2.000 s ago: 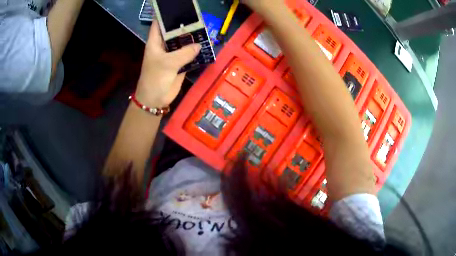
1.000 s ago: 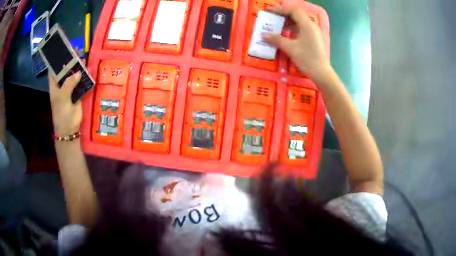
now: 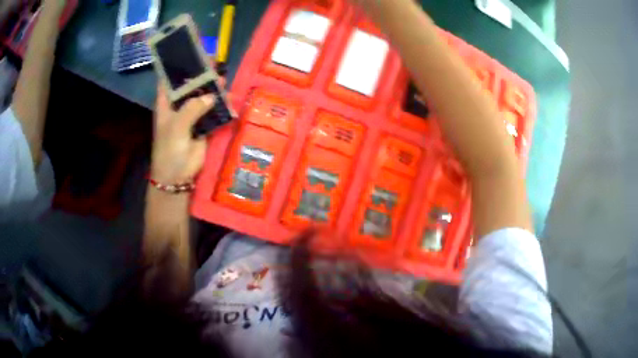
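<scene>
My left hand (image 3: 178, 136) holds a bar phone (image 3: 185, 63) upright at the tray's left edge, thumb on its dark keypad; its screen is dark. The red phone tray (image 3: 210, 178) lies tilted in front of me, with orange phone backs in its pockets. The near-row backs show open battery bays with metallic parts (image 3: 311, 196). In the far row, one back holds white pieces (image 3: 297, 42), one a white battery (image 3: 360, 63), and a dark battery (image 3: 415, 100) is partly hidden by my right forearm. My right hand is almost wholly cut off at the top edge; what it holds cannot be seen.
Another phone (image 3: 137, 31) with a bluish screen lies on the green bench (image 3: 94, 52). A yellow pen or knife (image 3: 225, 31) lies beside the tray. A white object (image 3: 494, 11) is at the upper right. Another person's arm (image 3: 35, 91) is at left.
My right hand has moved from the white battery in the far row to the top edge. The view has turned, so the tray sits tilted. My left hand still holds the phone.
</scene>
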